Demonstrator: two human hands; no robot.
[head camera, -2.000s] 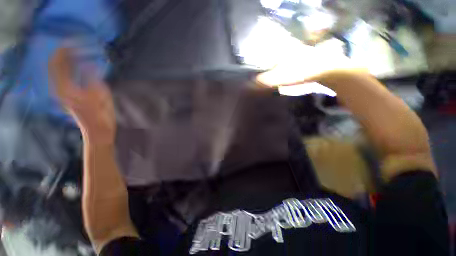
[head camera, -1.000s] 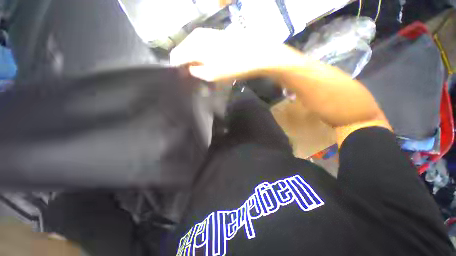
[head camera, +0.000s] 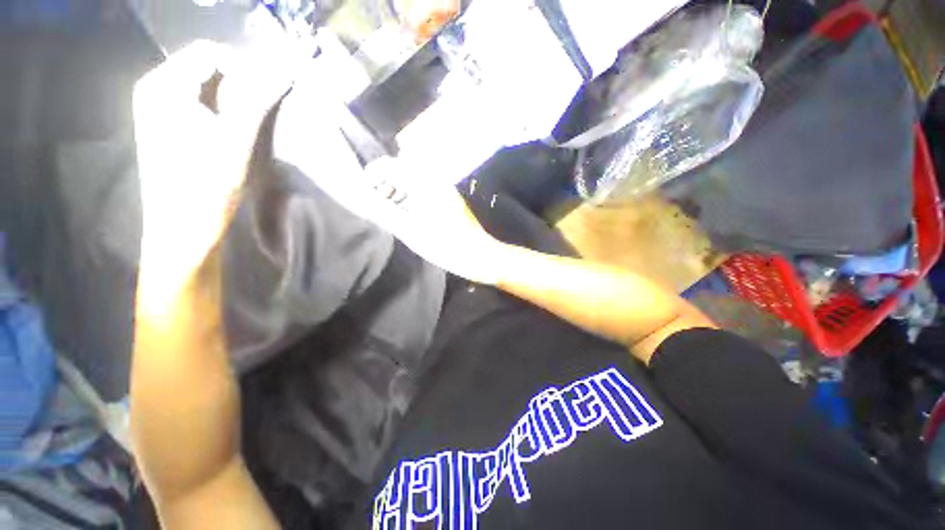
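Observation:
A large dark grey fabric panel (head camera: 311, 269) hangs from the table edge over my lap, with folds that shine under the lamp. My left hand (head camera: 212, 124) is raised at its upper left edge, strongly overexposed, fingers curled. My right hand (head camera: 389, 186) lies at the panel's upper right side, also overexposed. The glare hides the fingertips of both hands and the fabric edge between them. Part of the sewing machine (head camera: 358, 36) glares white beyond the hands.
A clear plastic bag (head camera: 674, 129) hangs at the table edge above tan cardboard (head camera: 632, 243). At right, dark grey cut pieces (head camera: 819, 155) lie on a red basket (head camera: 925, 197). Blue cloth (head camera: 26, 373) lies at far left. A white sheet (head camera: 508, 78) lies beside the machine.
My left hand has come into view, raised at upper left. My right hand is lower in the picture. The panel, earlier stretched across the left, now hangs in folds over my lap.

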